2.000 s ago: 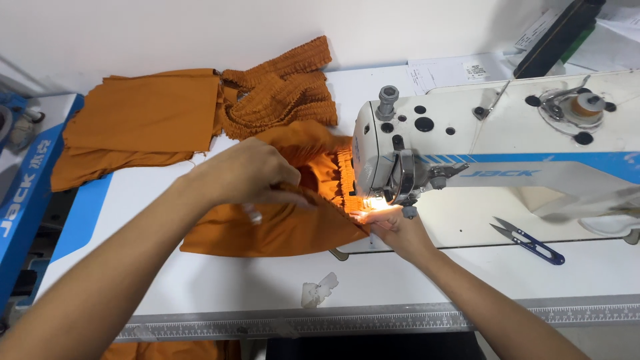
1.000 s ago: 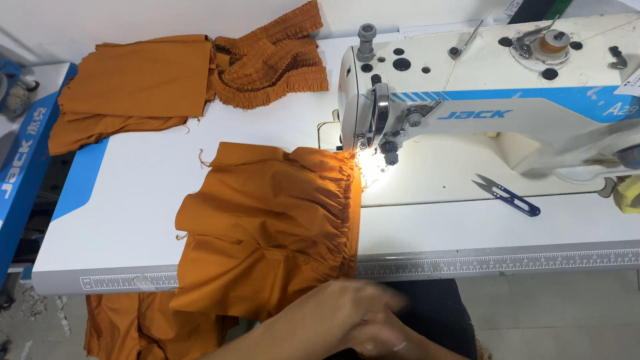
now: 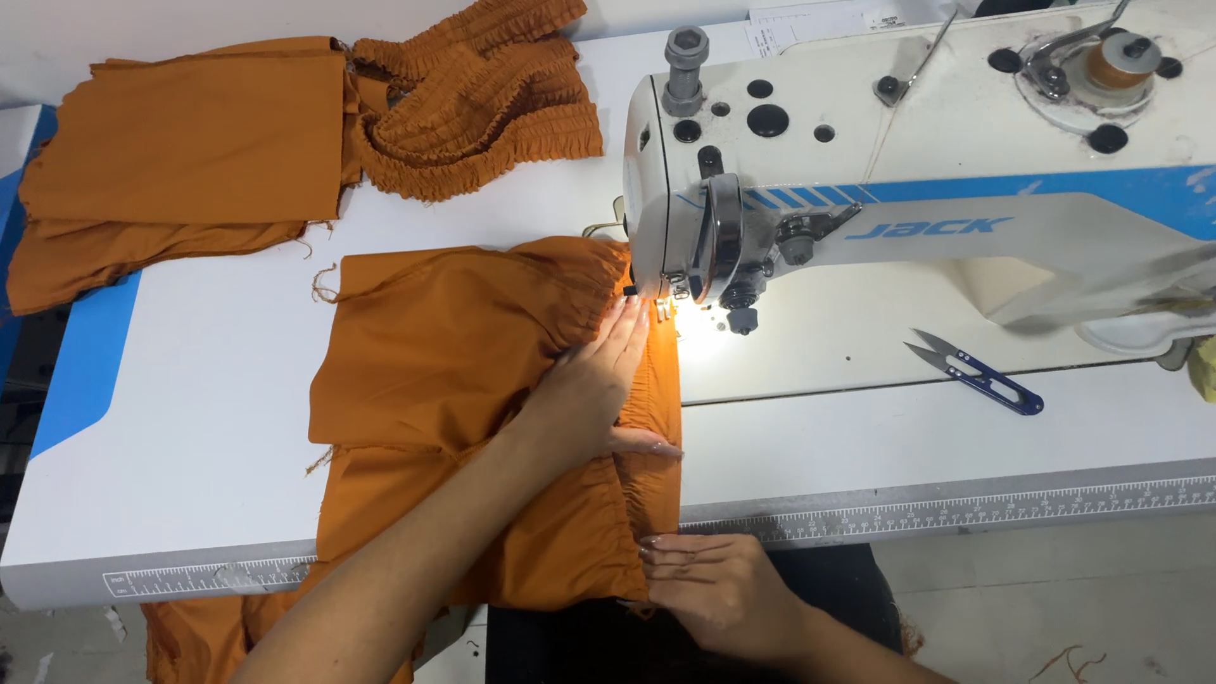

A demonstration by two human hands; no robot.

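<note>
An orange-brown gathered fabric piece (image 3: 427, 332) lies on the table, its right edge running up to the presser foot (image 3: 665, 309) of a Jack sewing machine (image 3: 807, 228). My left hand (image 3: 594, 385) rests on the gathers just below the foot, fingers spread flat and thumb out over the edge band. Near the table's front edge, my right hand (image 3: 712, 579) pinches the lower corner of the same fabric between thumb and fingers. The machine's lamp lights the needle area; the needle itself cannot be made out.
Blue-handled thread snips (image 3: 988, 375) lie right of the needle area. Flat orange-brown fabric pieces (image 3: 190, 142) are stacked at the back left beside gathered strips (image 3: 484, 104). A ruler strip (image 3: 950, 513) runs along the table's front edge. More brown fabric (image 3: 199, 636) hangs below it.
My hands were together below the front edge a second ago. Now the left is on the fabric by the foot and the right holds its lower corner. A lighter band now shows along the right edge.
</note>
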